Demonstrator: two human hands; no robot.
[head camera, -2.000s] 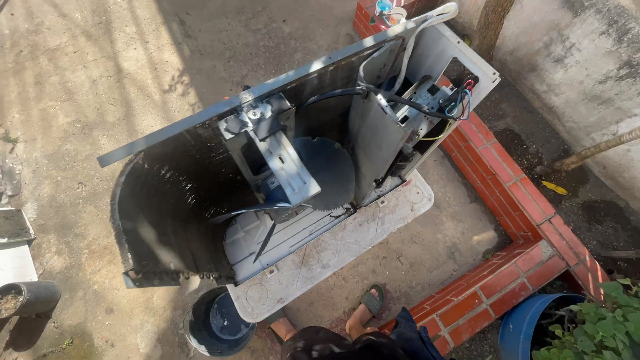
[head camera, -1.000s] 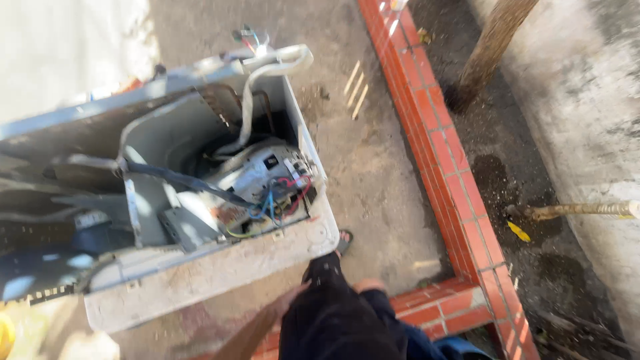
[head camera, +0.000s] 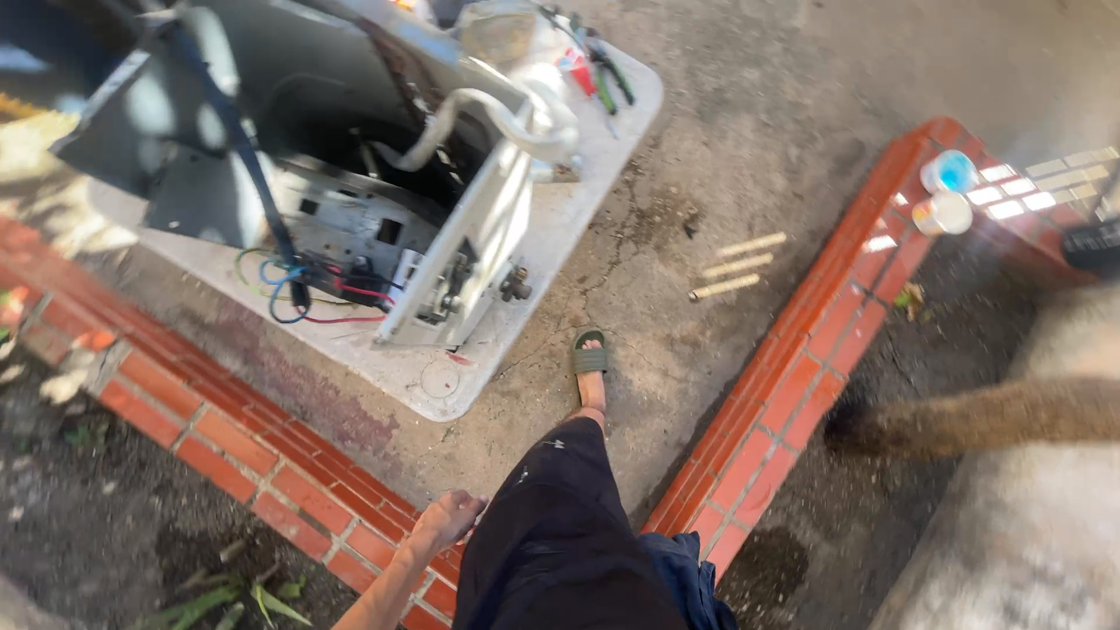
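My left hand (head camera: 451, 518) hangs beside my dark trouser leg, over the edge of the red brick border; its fingers are curled, and whether it holds anything is unclear. My right hand is out of view. Ahead stands the opened metal housing of an air conditioner's outdoor unit (head camera: 499, 223) on a white plastic tabletop (head camera: 451, 385). Colored wires (head camera: 284, 284) and a thick dark cable show inside it, and a white wrapped hose (head camera: 490, 109) bends over its side wall. Green-handled pliers (head camera: 605, 79) lie near the tabletop's far corner, beside a small red item (head camera: 576, 72).
Red brick borders (head camera: 787, 385) run along both sides and carry two small tubs (head camera: 949, 172) at the right. A tree trunk (head camera: 980, 416) crosses the soil on the right beside a pale wall. Plants (head camera: 232, 595) grow at lower left.
The view has swung widely around the unit, whose wired end now lies ahead to the left. The pliers and tubs have come into view, and my left hand shows beside my leg.
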